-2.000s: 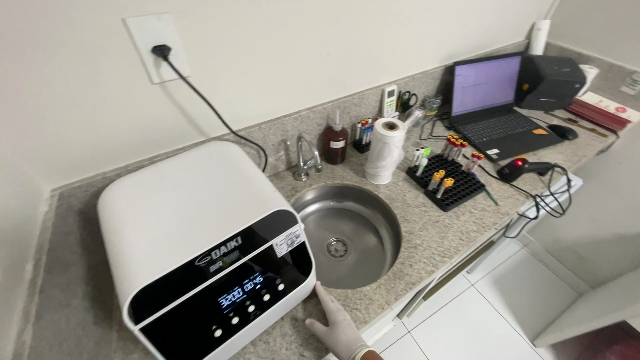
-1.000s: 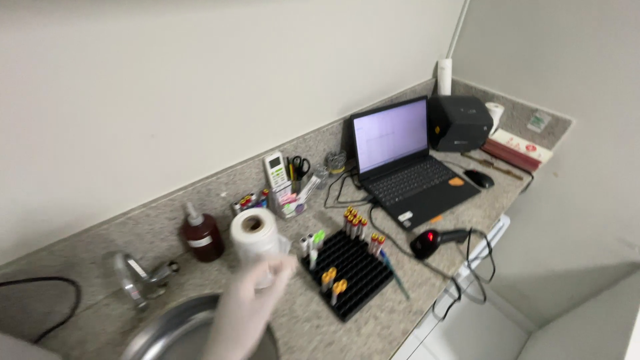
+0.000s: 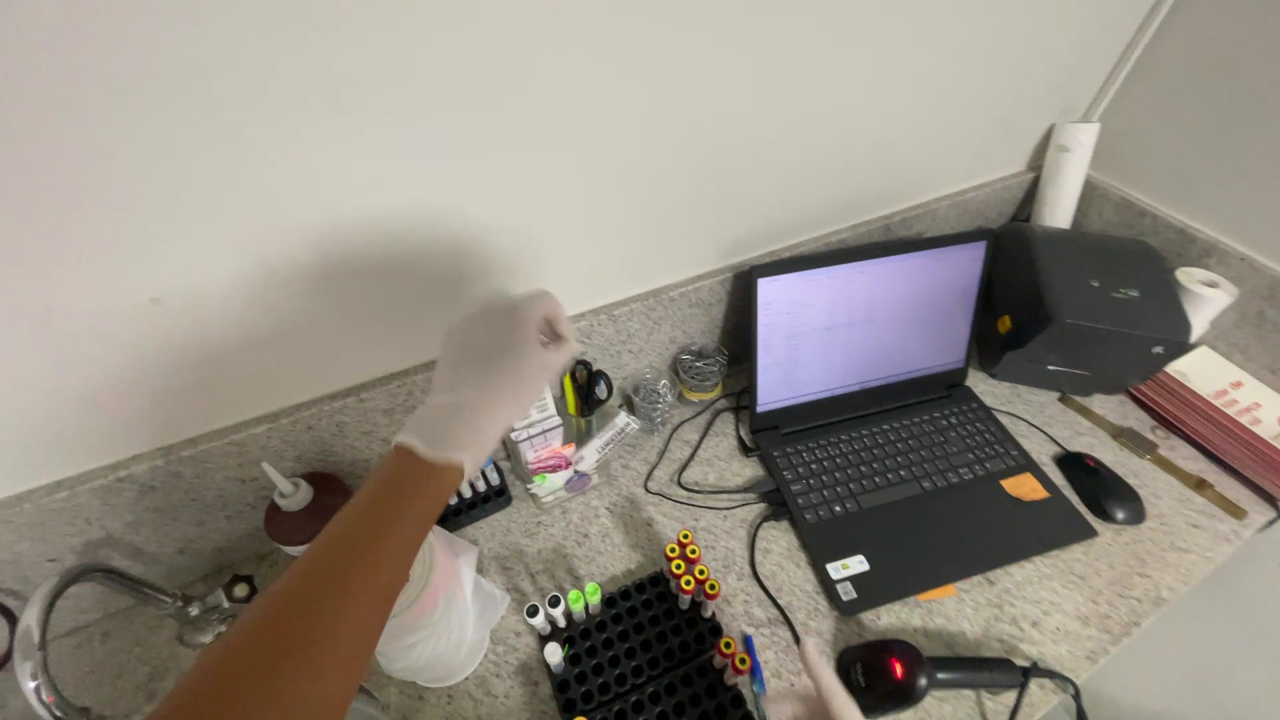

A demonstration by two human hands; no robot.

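My left hand, in a pale glove, is raised over a clear holder with labels, a black-handled pair of scissors and a yellow item. Its fingers are curled and blurred; whether anything is in them is hidden. At the bottom edge my gloved right hand shows only in part, beside a blue pen and a barcode scanner with a red light. Left of it lies a black tube rack with red-and-yellow-capped tubes, green-capped tubes and white-capped tubes.
An open laptop, a mouse and a black device stand at right. Paper clip cups are near the wall. Behind my left forearm are a plastic bag roll, a brown bottle and a faucet.
The view has swung right, away from the white machine and sink. My left hand has risen from near the bag roll to above the clear holder. The right hand has come into view.
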